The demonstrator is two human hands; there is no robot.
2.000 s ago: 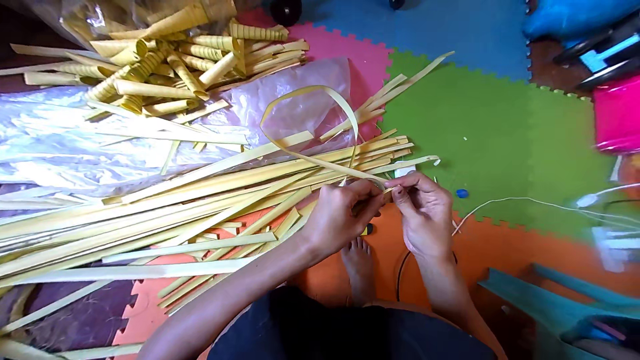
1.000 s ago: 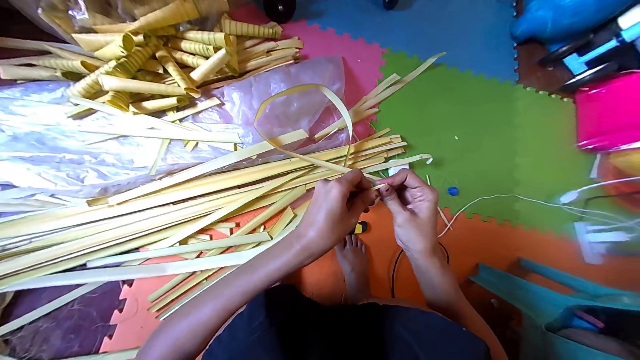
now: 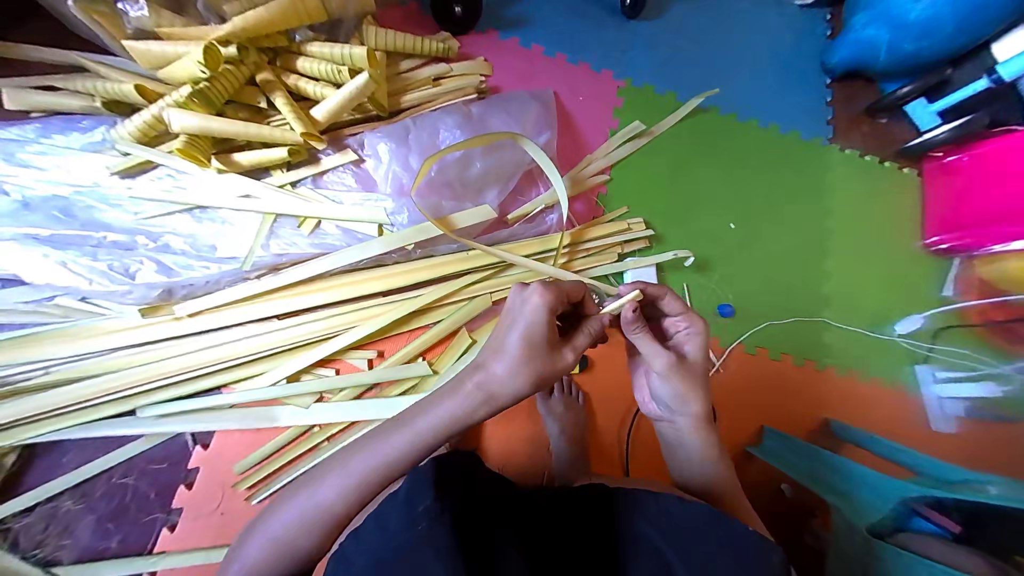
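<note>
My left hand (image 3: pixel 552 336) pinches a small rolled end (image 3: pixel 622 302) of a pale yellow palm-leaf strip (image 3: pixel 512 256) between thumb and fingers. The strip's long free part rises from my hands and curves into a wide loop. My right hand (image 3: pixel 664 344) is at the other side of the rolled end, its thumb and forefinger around the tip; whether they press on it is hard to tell. Long flat leaf strips (image 3: pixel 320 320) lie in a bundle to the left, under and beside my left forearm. Rolled leaf cones (image 3: pixel 232 128) are heaped at the upper left.
A clear plastic sheet (image 3: pixel 80 192) lies beneath some strips. Interlocking foam mats (image 3: pixel 760 208) cover the floor. A small blue cap (image 3: pixel 726 310) and a white cable (image 3: pixel 824 322) lie to the right. A teal plastic stool (image 3: pixel 848 480) stands at the lower right, and a bare foot (image 3: pixel 565 416) is below my hands.
The rolled end now shows plainly between my fingers, where earlier my fingertips mostly hid it. The strip's loop still stands above my hands.
</note>
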